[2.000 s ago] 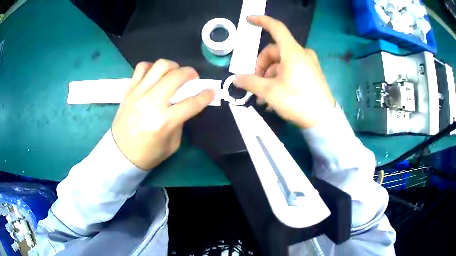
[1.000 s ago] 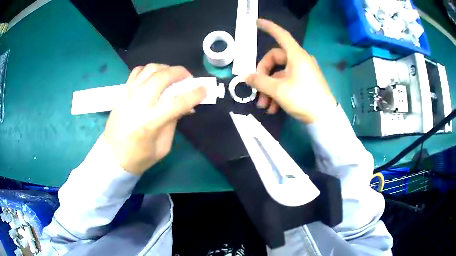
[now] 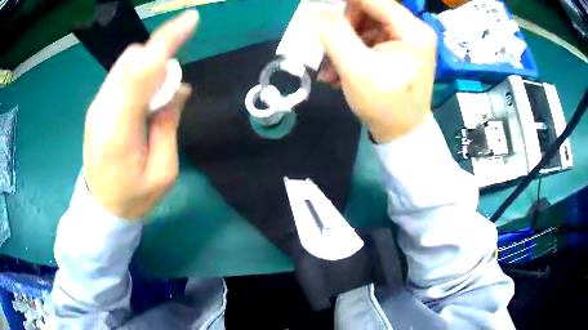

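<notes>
My left hand (image 3: 132, 129) is raised at the left, gripping a white piece (image 3: 166, 85); only its curved end shows between thumb and fingers. My right hand (image 3: 390, 71) holds a white base leg (image 3: 304, 37) at the top centre. A white ring (image 3: 304, 93) is at that leg's lower end; I cannot tell if it is joined. It overlaps a second white ring (image 3: 253, 103) at the green-grey centre of the black jig (image 3: 258, 167). Another white leg (image 3: 325, 222) lies on the jig's near arm, channel side up.
A blue bin (image 3: 525, 61) of small white fittings stands at the upper right. The silver-grey screw feeder (image 3: 512, 129) is below it, with a black cable (image 3: 548, 155) crossing it. Clear plastic bags (image 3: 6, 155) lie at the left edge. Another blue crate (image 3: 26, 283) is at the lower left.
My left hand has moved left and up with its white piece, away from the ring. My right hand has moved up and lifted the upper leg off the jig. The near leg stays on the jig.
</notes>
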